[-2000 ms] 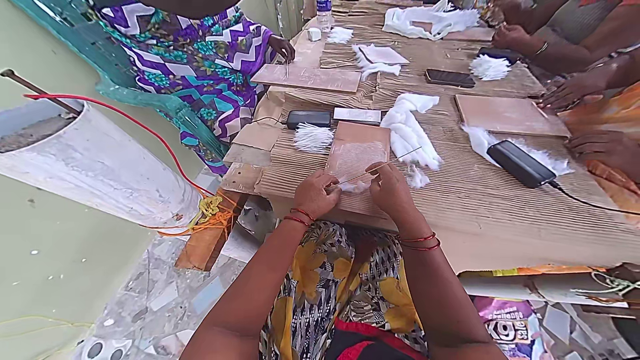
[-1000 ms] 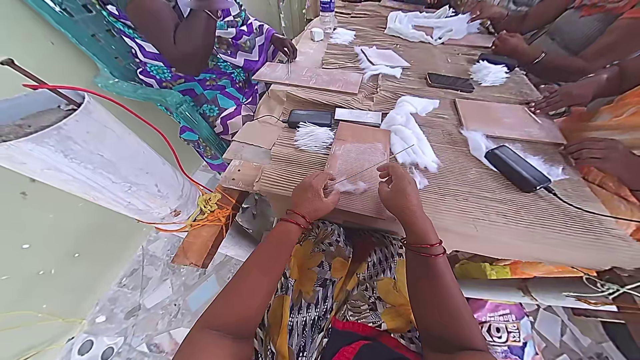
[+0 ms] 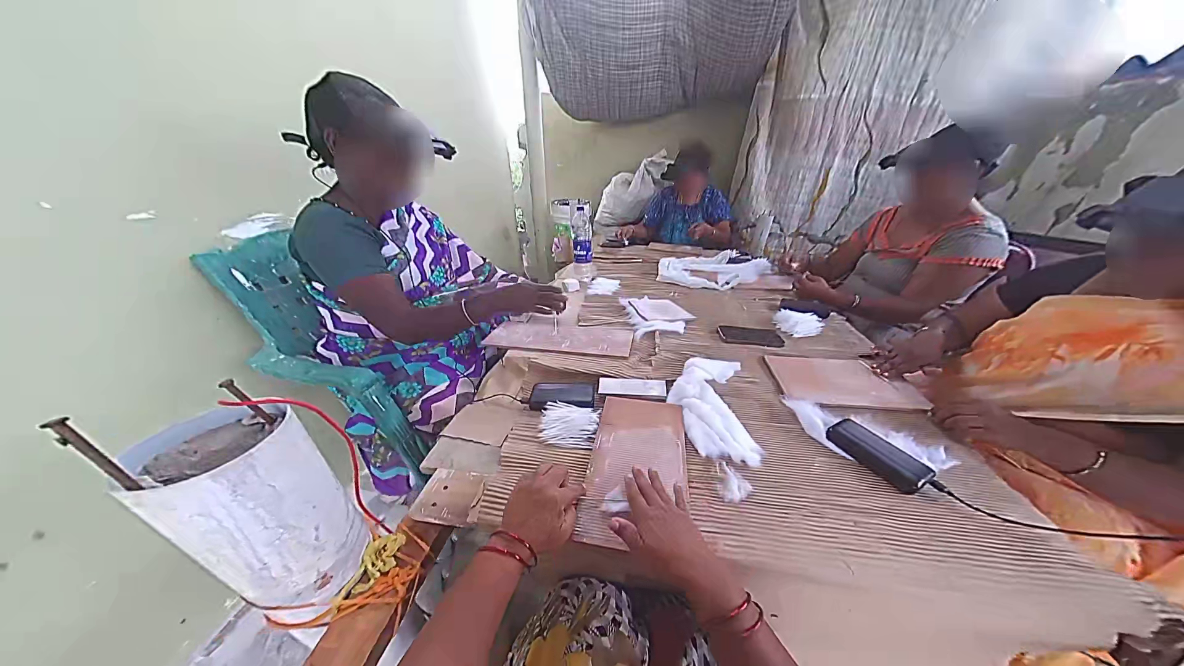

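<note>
A pinkish rectangular board lies on the corrugated cardboard table cover in front of me. My right hand rests palm down on its near part, fingers spread, beside a small tuft of white fibre. At the board's left edge is my left hand, its fingers bent; whether they hold anything cannot be told. A bundle of white wicks lies left of the board, and a long roll of white cotton to its right. A smaller cotton tuft sits nearer me.
Behind the board are a black power bank and a white box. Another black device with a cable lies at right. Co-workers sit around the table with boards. A white bucket-like container stands at left, near a red cord.
The view has tilted up a lot. The thin stick between my hands earlier no longer shows there; my right hand now lies flat on the board. The person at left has lowered the raised hand.
</note>
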